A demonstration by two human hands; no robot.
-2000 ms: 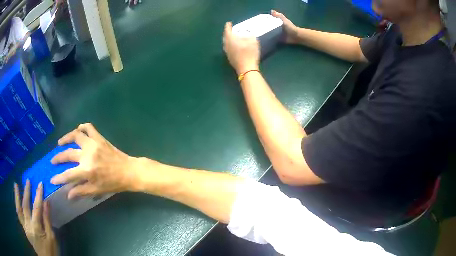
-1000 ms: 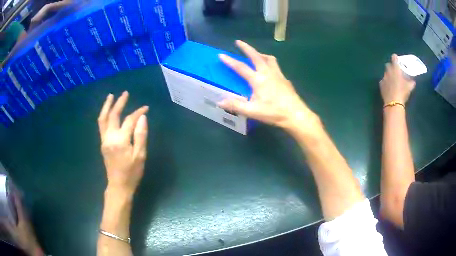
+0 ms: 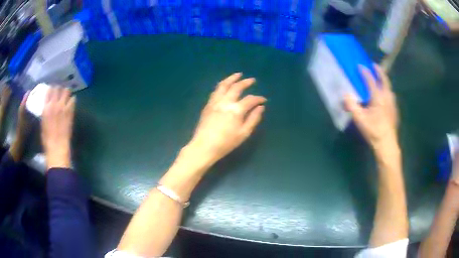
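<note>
A closed retail carton (image 3: 329, 80) with a blue top and a white long side stands on the dark green table, right of centre. My right hand (image 3: 375, 108) grips its near end, thumb on the white side and fingers over the blue top. My left hand (image 3: 226, 113) is over the middle of the table, fingers apart and slightly curled, holding nothing. The carton is a little blurred and its print cannot be read.
A wall of stacked blue cartons (image 3: 226, 20) stands at the far side. At the left, a neighbour's hands hold a white device (image 3: 37, 100) beside an open carton (image 3: 60, 55). A dark bowl (image 3: 342, 12) and an upright post (image 3: 397, 25) are at the back right. Another person's arm (image 3: 443, 221) shows at the right edge.
The view has swung left. My right hand still has the closed carton, now apart from the stacked wall and turned. My left hand remains empty and has moved farther over the table.
</note>
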